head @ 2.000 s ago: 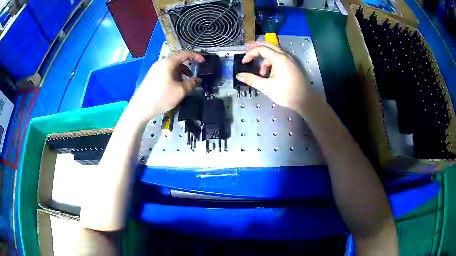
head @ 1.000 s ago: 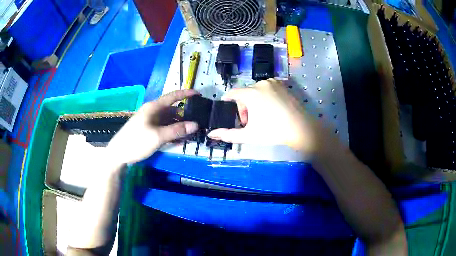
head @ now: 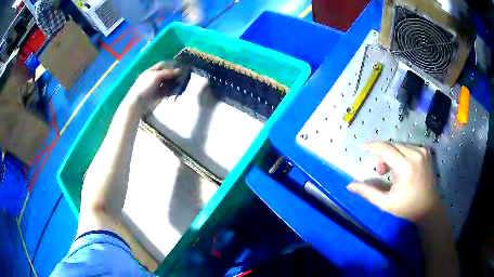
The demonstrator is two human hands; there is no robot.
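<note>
My left hand (head: 154,86) is over the far left part of a cardboard carton (head: 233,67) in the green crate (head: 187,32). It holds dark adapters (head: 176,81), blurred, so I cannot tell how many. A row of black adapters (head: 238,89) lines the carton's far side, beside a pale liner (head: 222,130). My right hand (head: 403,181) is over the near part of the perforated plate (head: 330,127), empty, fingers apart. Two black adapters, one on the left (head: 410,87) and one on the right (head: 437,111), sit side by side in the fixture before the fan.
The round fan grille (head: 424,42) stands behind the fixture. A yellow tool (head: 364,93) lies left of it, an orange block (head: 463,104) right of it. A second carton with a pale liner (head: 151,189) fills the crate's near part. A blue bin (head: 292,40) stands behind the crate.
The view has turned left towards the crate. My left hand has carried adapters from above the plate to the carton. My right hand has let go of the adapters and opened.
</note>
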